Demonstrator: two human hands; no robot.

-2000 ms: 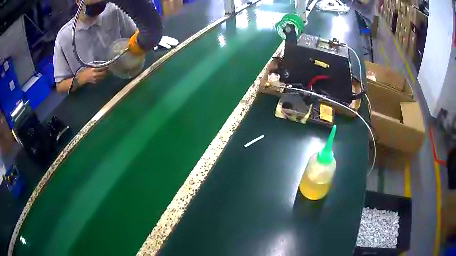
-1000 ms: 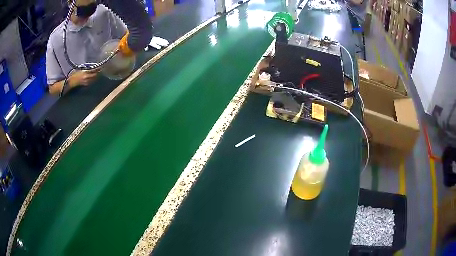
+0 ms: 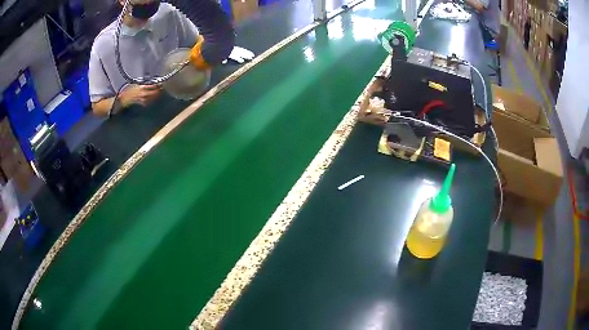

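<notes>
Neither of my hands is in the picture. A clear squeeze bottle with yellow liquid and a green pointed nozzle stands upright on the dark green bench. A small white stick lies loose on the bench, left of and beyond the bottle. Beyond them sits a dark soldering station with a green reel at its far left corner, a yellow sponge at its near side and a thin white tube curving to the right.
The green conveyor belt runs on the left behind a chipped cream rail. A person sits across it near a dark hose. A black bin of silvery parts and cardboard boxes stand at the right.
The whole view has shifted, so the bench things appear further right than one second ago. The bottle and stick keep their places on the bench. No hand has entered.
</notes>
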